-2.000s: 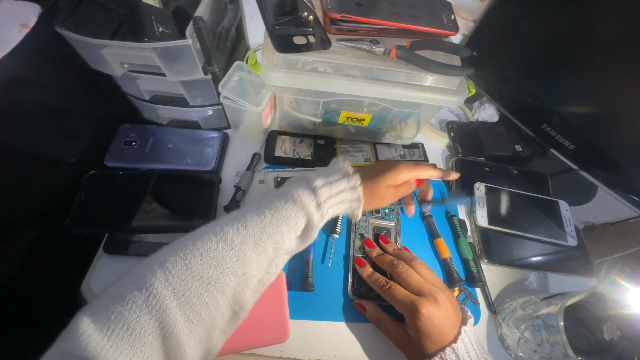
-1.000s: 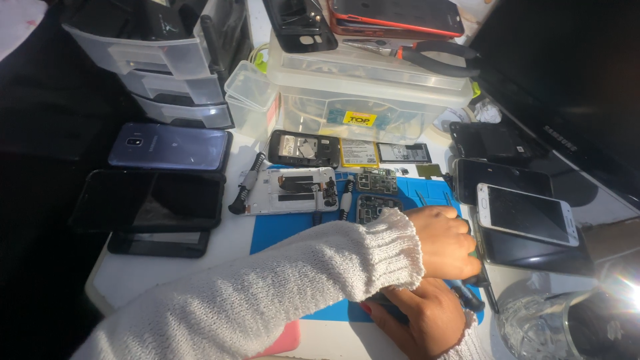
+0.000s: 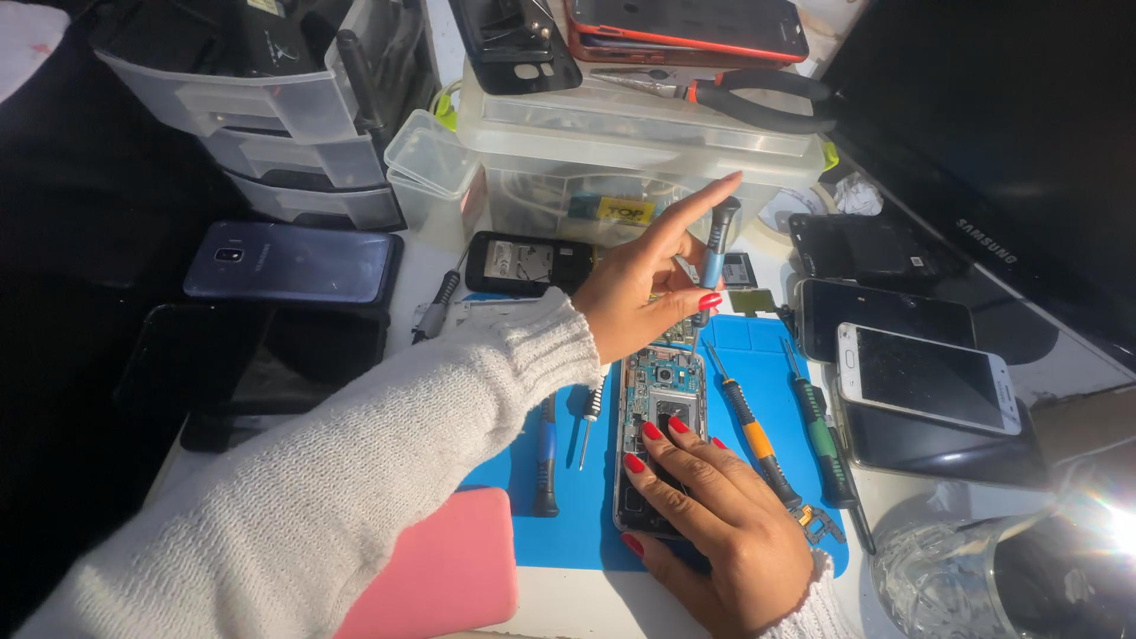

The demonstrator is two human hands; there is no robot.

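Note:
My left hand holds a light-blue and black precision screwdriver upright between thumb and fingers, index finger raised. Its lower end is over the top of an opened smartphone with its circuit board exposed; whether the tip touches cannot be told. Fingers spread, my right hand rests flat on the phone's lower half. The phone lies on a blue work mat. Right of it lie an orange-and-black screwdriver and a green-and-black screwdriver; left of it, a blue-handled screwdriver and a black-and-white one.
A pink case is at the front left. Phones lie right of the mat beside a drinking glass. Behind stand a clear plastic box with pliers on top and a drawer unit. A monitor is at right.
My left hand was low over my right hand one second ago; it is now raised farther back with the light-blue screwdriver. The opened phone, mostly covered then, shows again.

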